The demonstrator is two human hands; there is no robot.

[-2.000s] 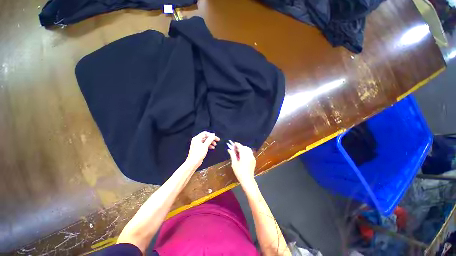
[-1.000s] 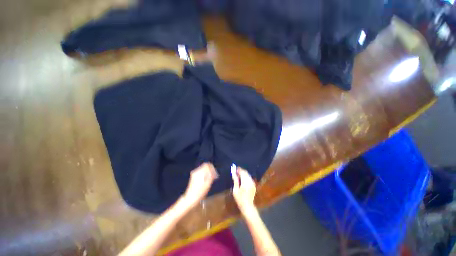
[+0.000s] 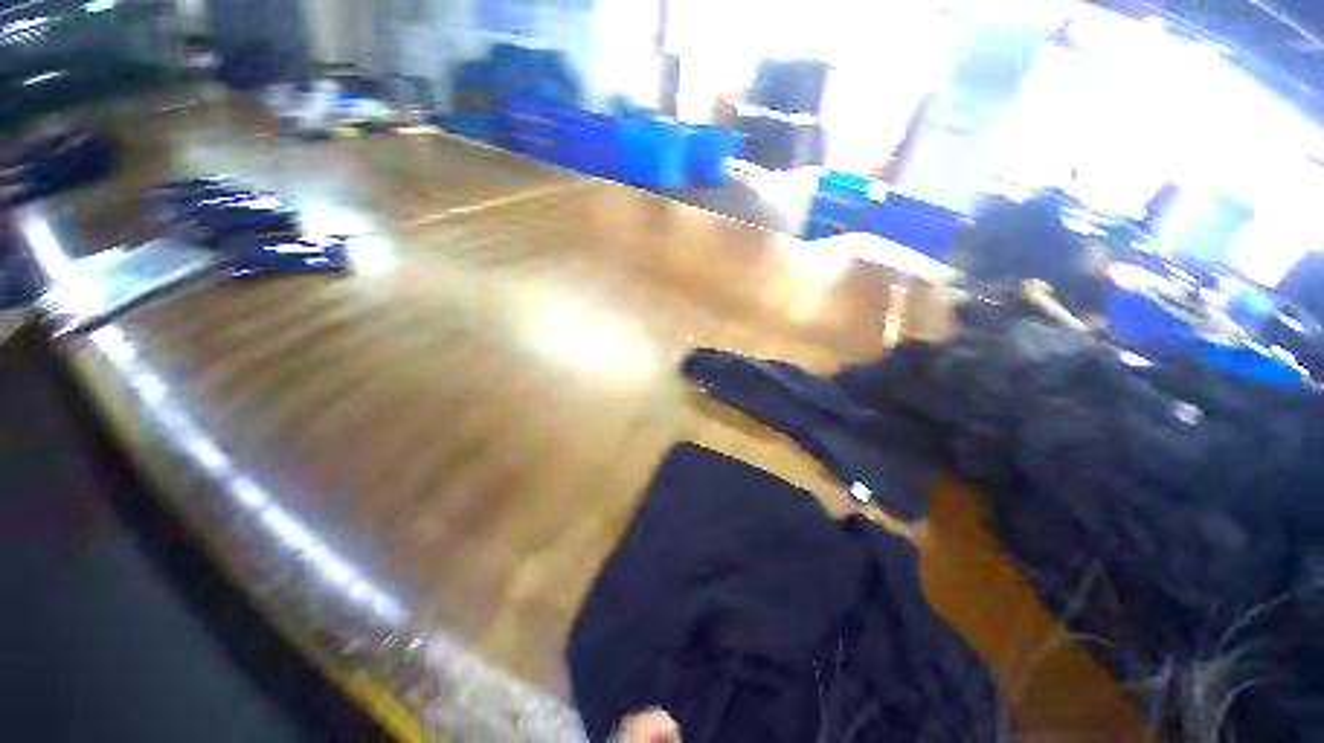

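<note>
The dark garment (image 3: 741,581) lies spread and partly bunched on the glossy brown table (image 3: 479,378), at the bottom centre of the view. What looks like my left hand (image 3: 646,727) shows only as a small blurred patch at the bottom edge, against the garment's lower left part. Its fingers are cut off, so its grip cannot be told. My right hand is out of the picture. A small white label (image 3: 861,494) shows just above the garment, by a narrow dark cloth length.
A large dark garment pile (image 3: 1162,479) fills the right side. The narrow dark cloth length (image 3: 784,395) reaches left from it. Shiny dark stacks (image 3: 247,225) lie far left. Blue bins (image 3: 581,145) stand beyond the table. A blurred person (image 3: 1034,247) seems to be behind the pile.
The view has swung up and to the left. The garment now sits low in the picture, my right hand has left it, and the blue tub by the table is out of view.
</note>
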